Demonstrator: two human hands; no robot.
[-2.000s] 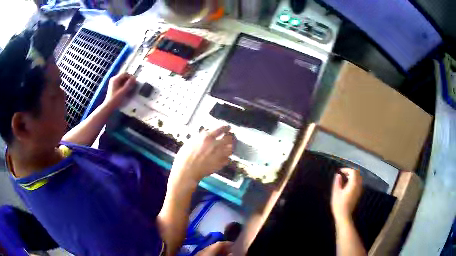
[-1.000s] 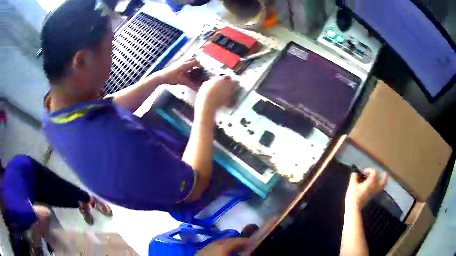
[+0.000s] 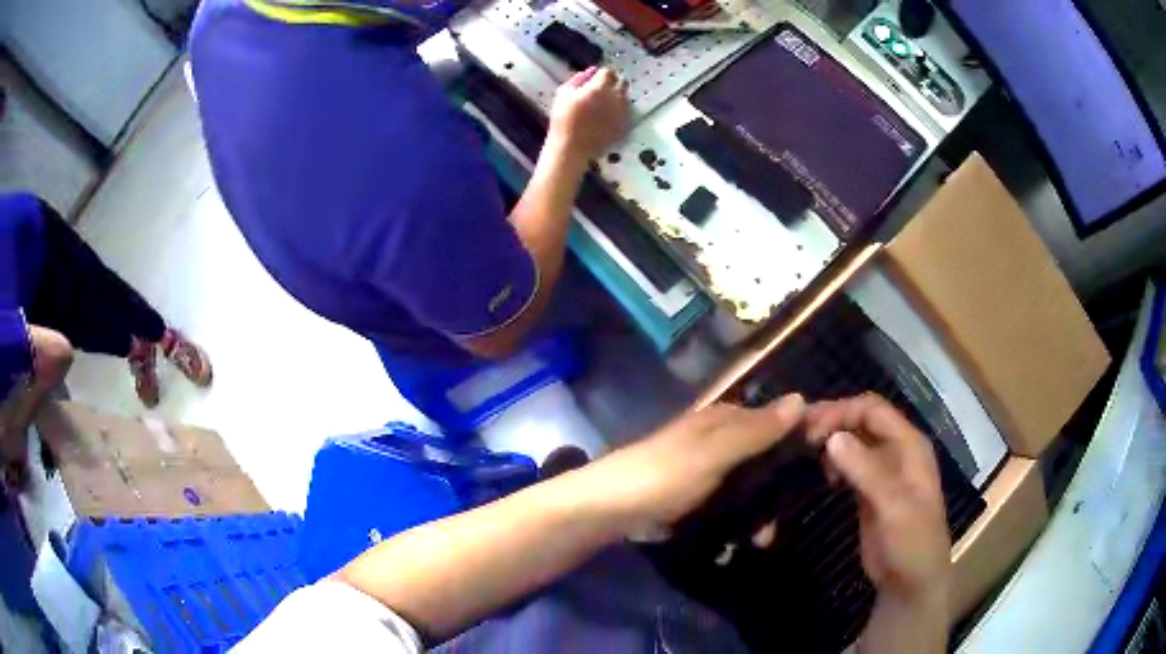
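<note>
An open brown carton [image 3: 1004, 307] stands at the lower right, with ribbed rows of black parts [image 3: 844, 581] inside and a pale liner sheet [image 3: 982, 434] at its far end. My left hand [image 3: 703, 466] reaches over the carton from the lower left, palm down, fingertips pointing right. My right hand [image 3: 895, 498] is over the carton's right part, fingers curled towards my left fingertips. The space between and below the hands is dark and blurred, so whether either hand holds a black part cannot be told.
A coworker in a blue shirt [image 3: 371, 179] bends over the perforated bench [image 3: 767, 275], one hand near a black part [image 3: 569, 45]. A row of black parts [image 3: 748, 173] and a single one [image 3: 698, 205] lie below the mouse pad [image 3: 818, 121]. Blue stools [image 3: 371, 492] stand left.
My left hand has come from the bottom edge up over the carton. My right hand has moved left and down from the liner's side. The view has shifted; the coworker sits further up.
</note>
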